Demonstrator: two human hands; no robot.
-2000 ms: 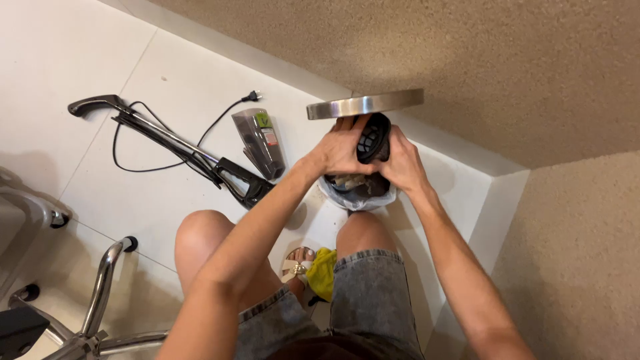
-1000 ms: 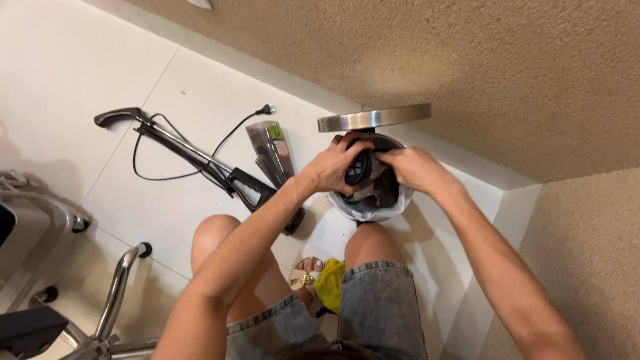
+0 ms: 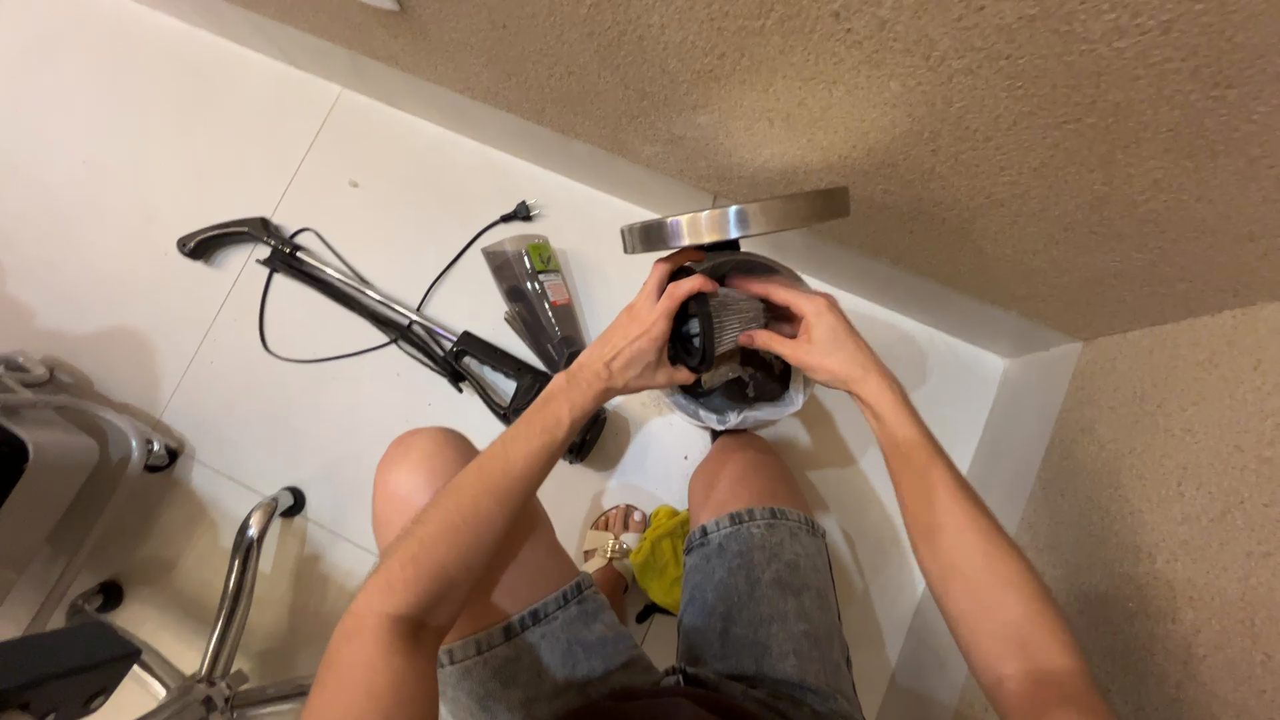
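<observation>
A pleated vacuum filter with a black rim is held sideways over an open trash bin. My left hand grips its black end. My right hand has its thumb and fingers at the pleated end; whether they press on the pleats is hard to tell. Below the filter, the bin's white plastic liner surrounds dark and brownish waste. The round metal lid stands raised behind the hands. To the left, a transparent vacuum dust container lies on the floor beside a black stick vacuum cleaner.
A power cord ends in a black plug near the dust container. A yellow cloth lies by my sandaled foot. Chrome chair legs and a grey appliance or case are at lower left. Walls meet behind the bin at right.
The filter has turned in my hands, so its pleated side now shows. My right hand has come closer to the filter than one second ago.
</observation>
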